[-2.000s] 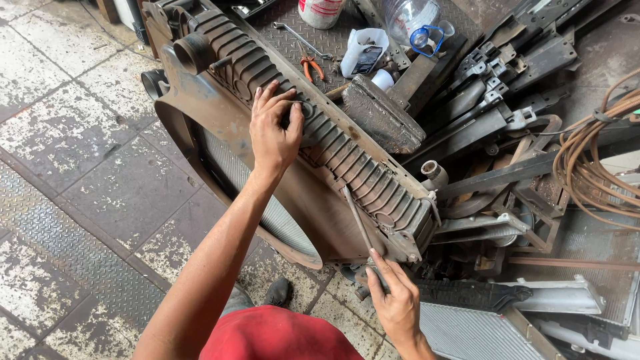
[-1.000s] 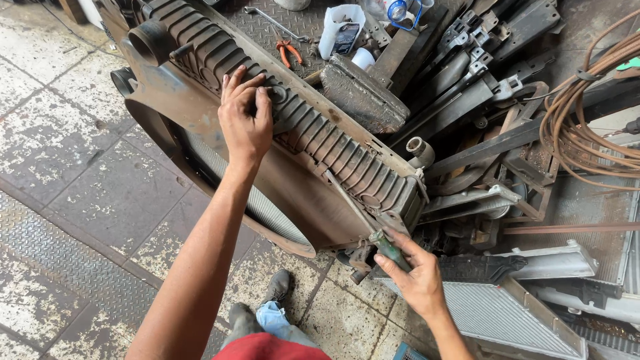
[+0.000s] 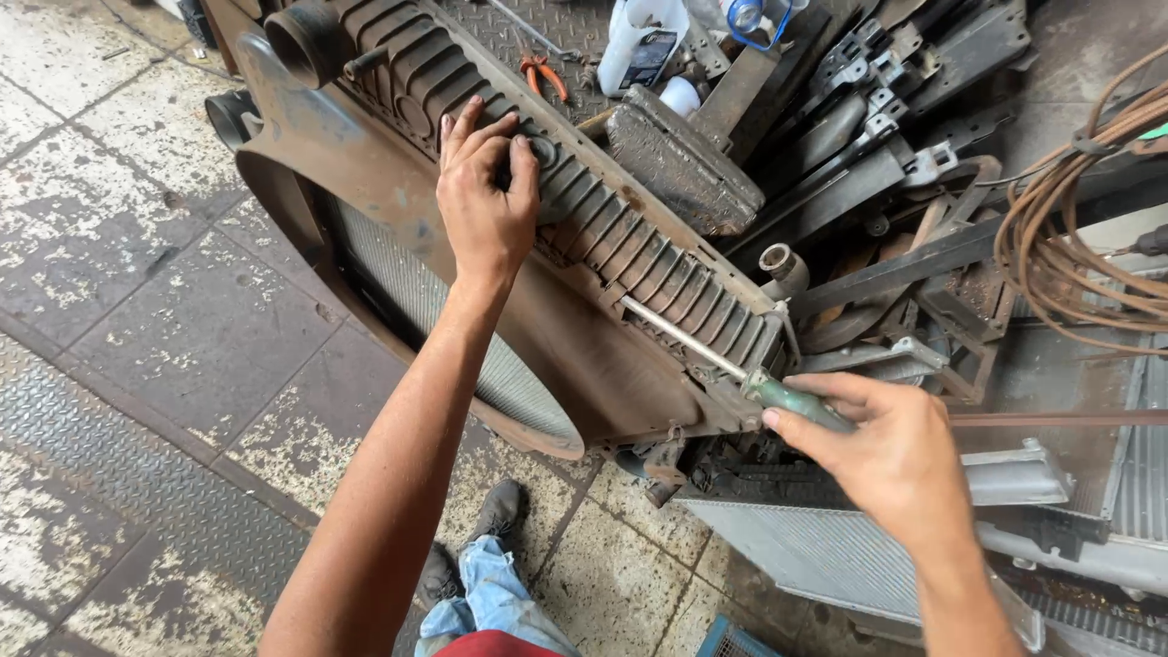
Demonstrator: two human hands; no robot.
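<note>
A large, dusty radiator with a ribbed plastic tank [image 3: 630, 246] and a brown fan shroud [image 3: 584, 356] lies diagonally before me. My left hand [image 3: 488, 182] rests on the ribbed tank with curled fingers; whether it grips anything there is hidden. In my right hand [image 3: 876, 438] is the green handle of a screwdriver [image 3: 689, 342]. Its long metal shank lies along the seam between tank and shroud, and the tip touches near a small clip on the tank's edge.
Orange-handled pliers [image 3: 544, 78], a cut white plastic container [image 3: 643, 46] and a dirty metal block [image 3: 684, 160] lie beyond the radiator. Metal brackets [image 3: 867, 137] pile up at the right, near a coil of brown cable [image 3: 1058, 210]. Other radiator cores [image 3: 821, 547] lean at lower right.
The screwdriver has swung to lie flatter, its handle now farther to the right of its tip. My left hand stays on the ribbed tank. The view has shifted somewhat.
</note>
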